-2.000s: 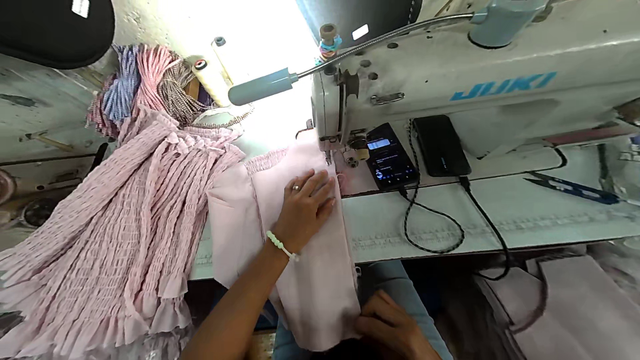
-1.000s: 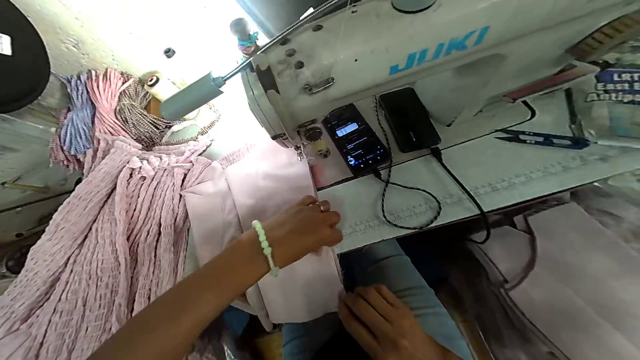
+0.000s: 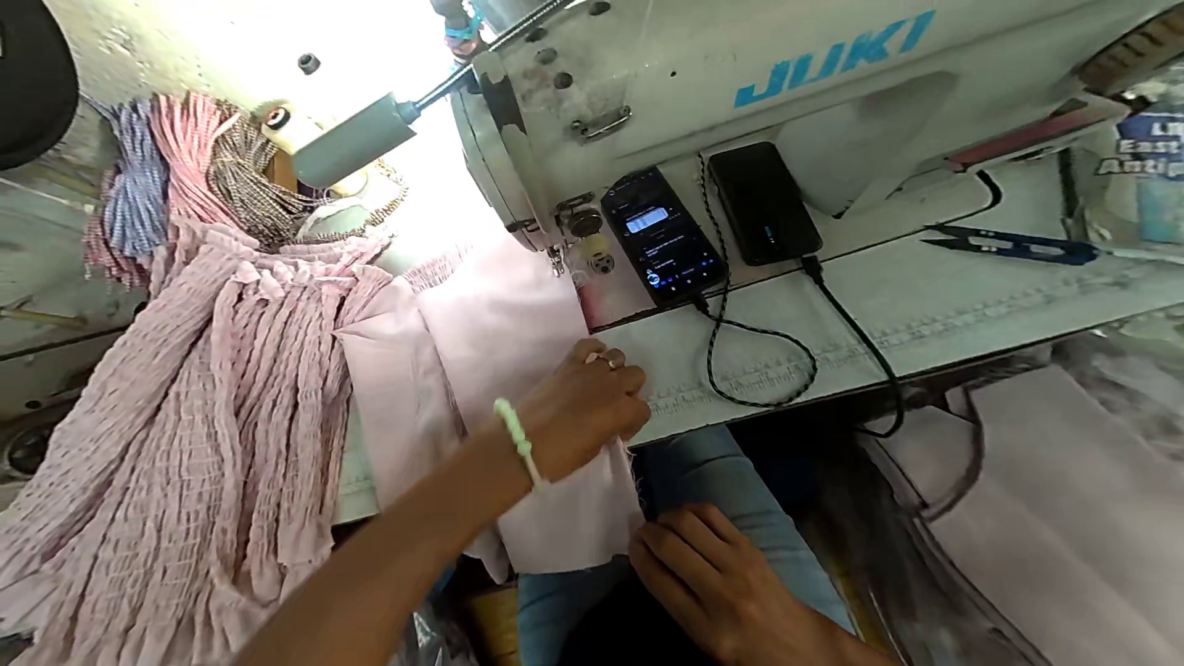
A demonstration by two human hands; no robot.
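Pale pink fabric (image 3: 518, 333) lies layered on the bed of a Juki sewing machine (image 3: 740, 83), its far end by the presser foot (image 3: 556, 259). My left hand (image 3: 592, 402), with a ring and a pale green bracelet (image 3: 516, 439), has curled fingers pinching the right edge of the fabric at the middle. Over my lap, my right hand (image 3: 698, 573) holds the lower right corner of the same fabric between bent fingers. Gathered pink fabric (image 3: 185, 425) hangs over the table at the left, apart from both hands.
Right of the needle lie a lit phone (image 3: 664, 236) and a black power bank (image 3: 764, 203) with cables. Thread snips (image 3: 1013, 246) rest farther right. Cord bundles (image 3: 190, 166) and a grey lamp head (image 3: 356, 139) are at the upper left. More pink fabric (image 3: 1064, 499) lies at the lower right.
My left hand has moved from flat on the fabric near the needle to its right edge, closer to my lap, and its fingers have curled. The view has shifted right.
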